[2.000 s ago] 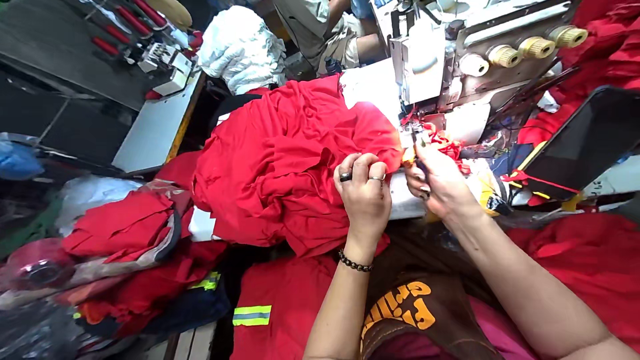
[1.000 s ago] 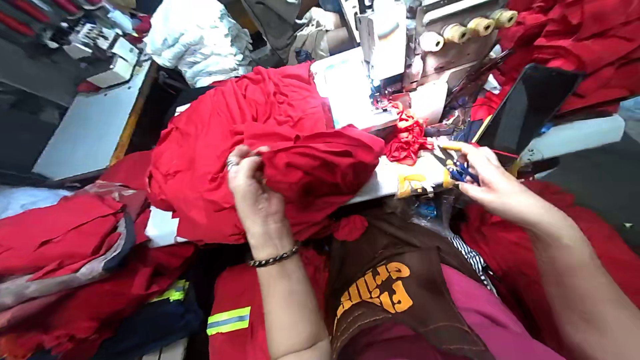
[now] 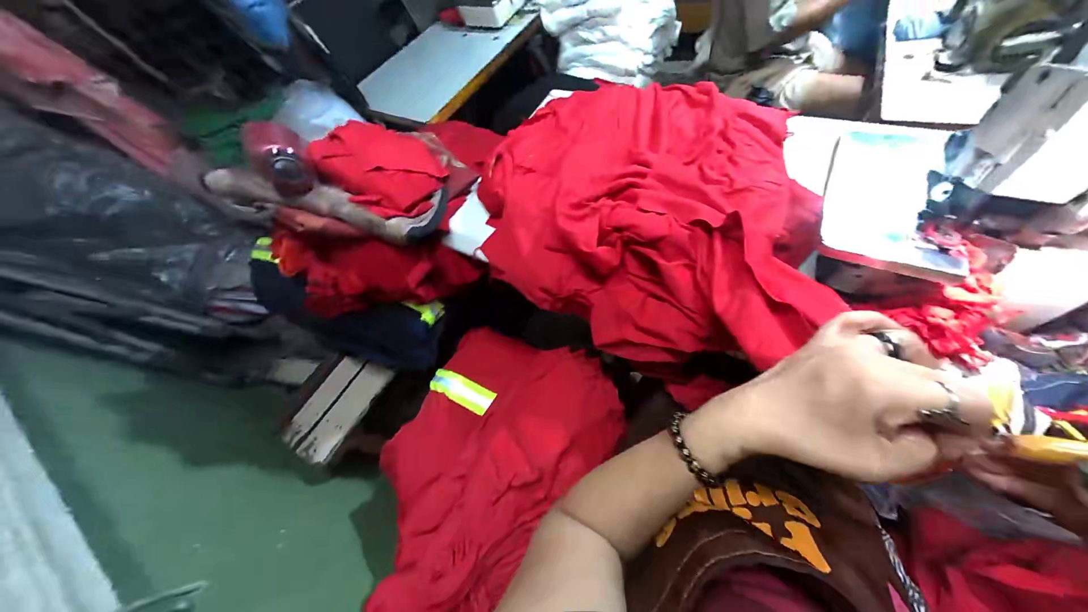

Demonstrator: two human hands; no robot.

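A large heap of red fabric [image 3: 646, 221] lies on the white sewing table, its front part hanging over the edge. My left hand [image 3: 858, 408], with rings and a beaded bracelet, is just right of the heap's lower corner. Its fingertips are hidden, so its grip cannot be told. At the right edge, my right hand [image 3: 1028, 480] is blurred and partly cut off, close to my left fingers. A slim yellow-orange item [image 3: 1050, 449] is beside it; whether it is held is unclear. Red scraps [image 3: 960, 314] gather under the sewing machine [image 3: 1028, 127].
Folded red garments [image 3: 382, 178] are piled left of the heap. Another red garment with a reflective strip [image 3: 463, 391] hangs low in front. A wooden bench or stool [image 3: 336, 408] stands on the green floor [image 3: 212, 527]. A person's arm [image 3: 803, 15] shows behind the table, near white cloth [image 3: 608, 38].
My left hand has left the red fabric heap and moved right, close to my right hand. The view has swung left, putting my right hand at the frame's edge.
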